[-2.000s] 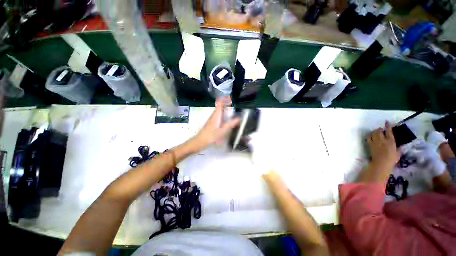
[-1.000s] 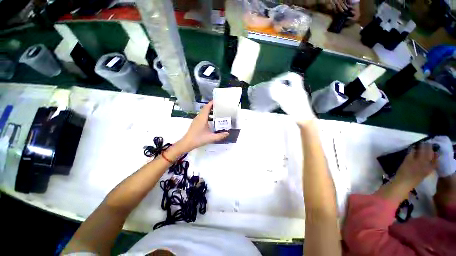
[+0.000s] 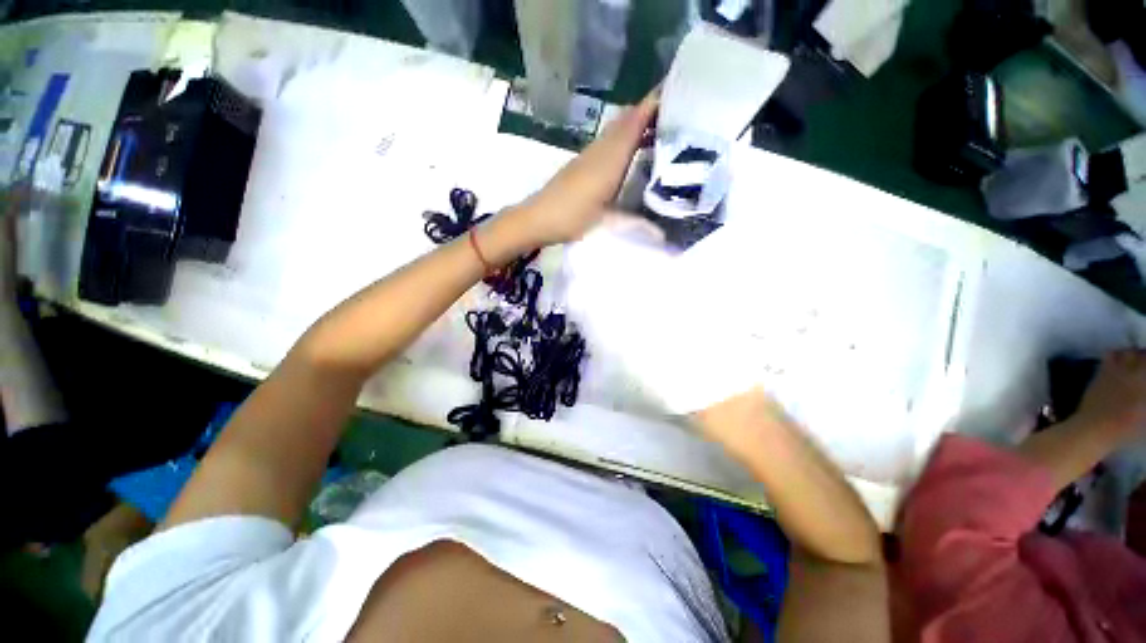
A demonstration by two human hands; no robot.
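A black retail box point(image 3: 695, 231) stands at the bench's back edge, its pale flap point(image 3: 723, 82) raised. A bagged device point(image 3: 689, 176), cloudy white with a dark patch on top, shows in the box mouth. My left hand point(image 3: 601, 178) is bare and holds the box's left side; its fingertips are partly hidden. My right hand point(image 3: 628, 295), in a white glove, is a bright blur just in front of the box; its fingers cannot be made out. A heap of black tied cables point(image 3: 528, 358) lies on the bench below my left forearm.
Glossy black pieces point(image 3: 157, 189) are piled at the bench's left. A metal post point(image 3: 549, 57) rises behind the bench. More bagged devices point(image 3: 1033, 182) stand on the green conveyor at right. A neighbour's red sleeve point(image 3: 987, 509) is at lower right, another person's arm point(image 3: 25, 364) at far left.
The view has swung down and left. The bagged device now shows in the box mouth. My right hand has come back from the conveyor to in front of the box. My left hand still holds the box.
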